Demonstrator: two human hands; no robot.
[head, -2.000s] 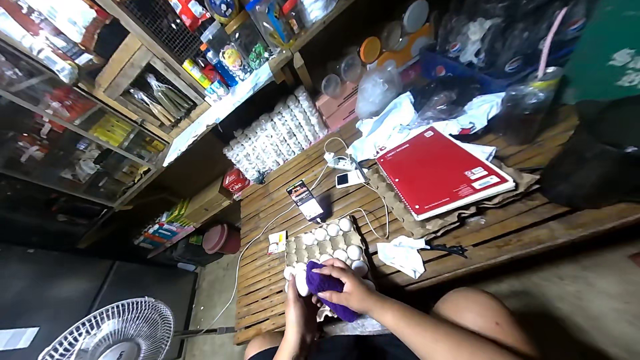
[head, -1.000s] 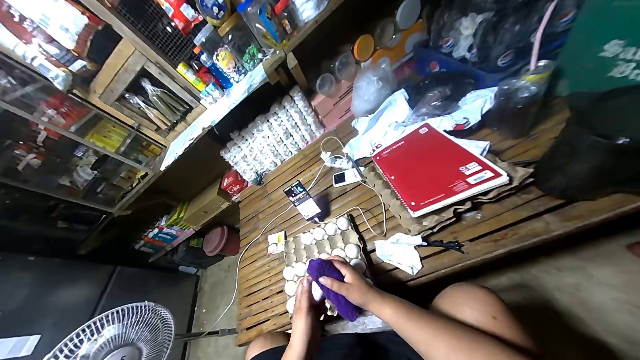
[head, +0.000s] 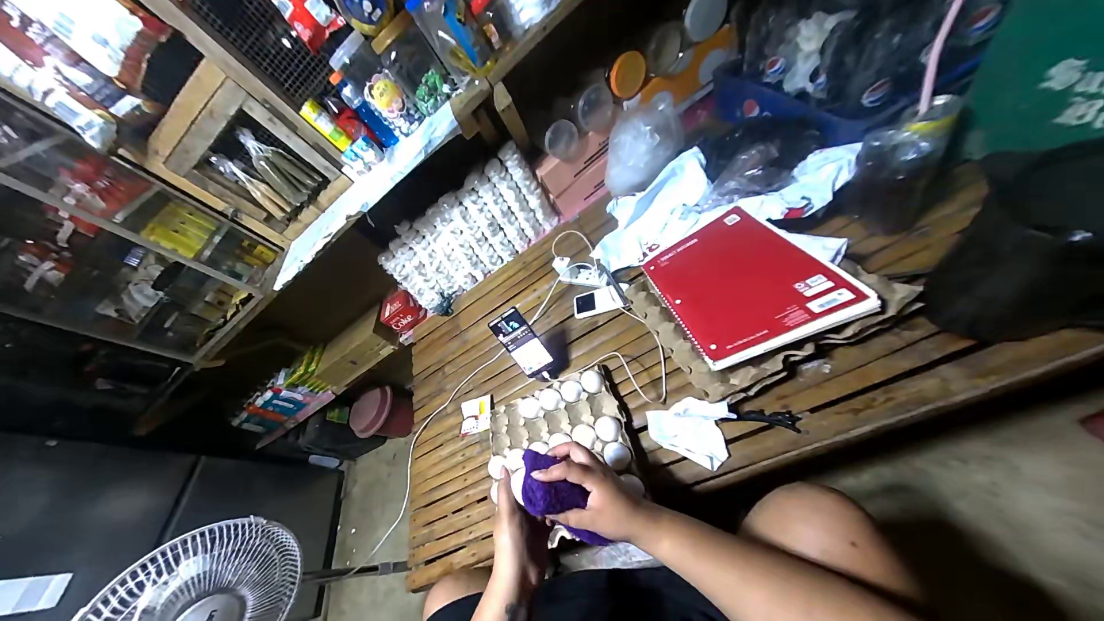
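My right hand [head: 595, 496] is closed on a purple cloth [head: 548, 487], which it presses against a white egg [head: 517, 486]. The fingers of my left hand [head: 515, 535] hold that egg from the other side, partly hidden by the cloth. Both hands are over the near part of a grey cardboard egg tray [head: 528, 431]. White eggs [head: 591, 382] sit in many of its cups, while some cups toward the left and middle hold none. My hands and the cloth cover the tray's near edge.
The slatted wooden table [head: 457, 362] bears a lit phone [head: 520, 343] with cables, a power bank [head: 597, 301], a red notebook [head: 759, 285] on egg cartons, and a crumpled white cloth [head: 693, 431]. A fan [head: 207, 573] stands at lower left. Stacked white packs [head: 470, 228] line the back.
The purple cloth has shifted and bunched around the egg between my hands. Both hands stay over the egg tray.
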